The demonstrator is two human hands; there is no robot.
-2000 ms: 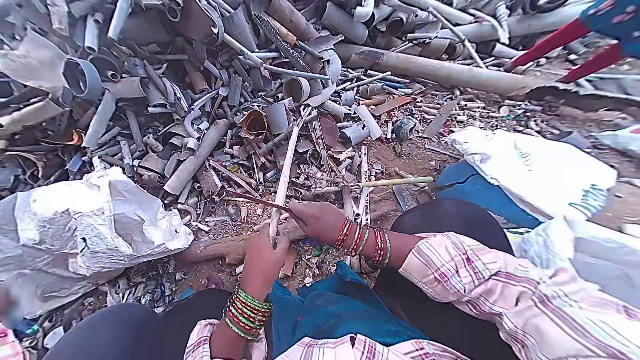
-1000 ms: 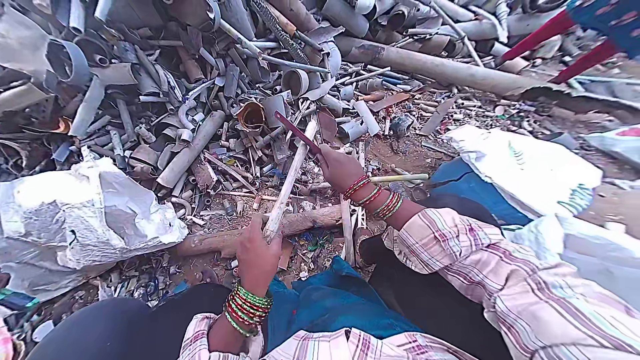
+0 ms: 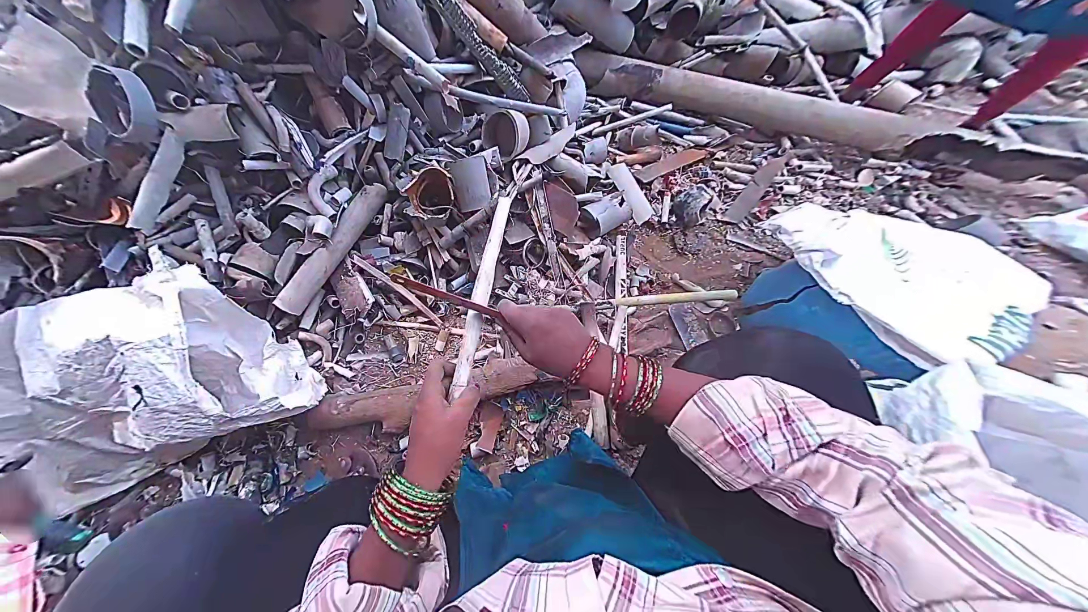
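Observation:
My left hand (image 3: 439, 425) is closed around the lower end of a long whitish plastic strip (image 3: 486, 280), which slants up and away toward the scrap heap. In my right hand (image 3: 548, 338) is a thin reddish-brown blade or flat bar (image 3: 438, 293); it points left and crosses the strip just above my left hand. Whether it touches the strip cannot be told. My right fingers wrap around its near end and hide that part. Below the strip lies a wooden log (image 3: 391, 408) on the littered ground.
A heap of broken plastic pipes (image 3: 331, 246) spreads ahead, with a long thick pipe (image 3: 748, 98) across its far right. White sacks lie left (image 3: 144, 365) and right (image 3: 918, 280). A yellowish rod (image 3: 676, 298) lies right of my hand. A person's red-clad legs (image 3: 909, 47) stand far right.
The blade pointed up and left above the strip a second ago; now it lies lower and flatter across the strip. My right hand has come down, and my left hand still holds the strip.

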